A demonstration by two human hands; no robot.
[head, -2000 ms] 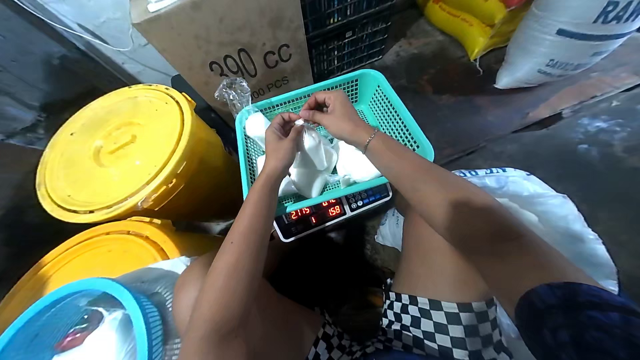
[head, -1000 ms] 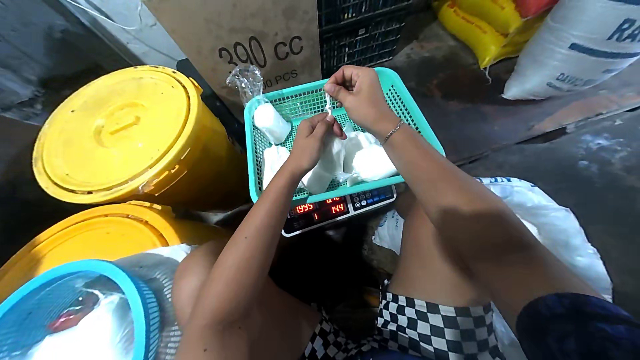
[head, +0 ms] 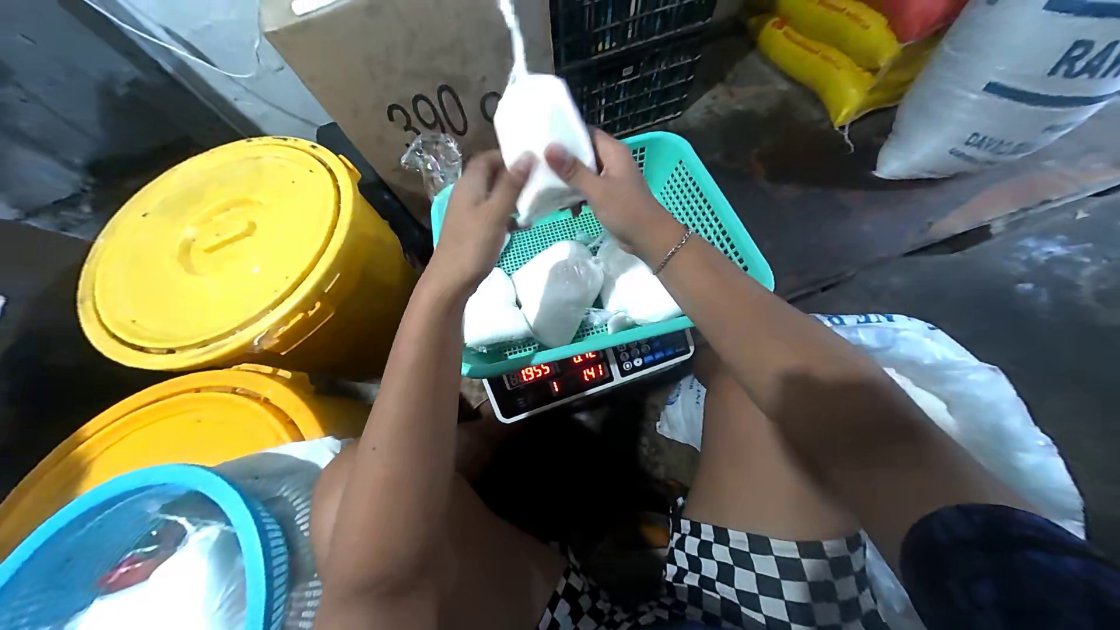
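Between my left hand (head: 486, 206) and my right hand (head: 612, 184) is a plastic bag of white contents (head: 542, 131), held up over the basket with its twisted top pointing upward. Below, a turquoise plastic basket (head: 713, 206) rests on a digital scale (head: 595, 372) whose red digits are lit. Several white-filled plastic bags lie in the basket, among them one in the middle (head: 560, 289). Crumpled clear plastic (head: 435, 162) shows at the basket's back left corner.
Two yellow lidded tubs (head: 219, 245) stand at left, and a blue basket (head: 249, 525) holds plastic bags at lower left. A cardboard box (head: 350, 61) and black crates (head: 643, 87) are behind. An open white sack (head: 962, 385) lies at right; a full woven sack (head: 971, 105) stands farther back.
The bag whose top my hands were twisting in the basket is now lifted above it. My hands have moved from its top to its sides.
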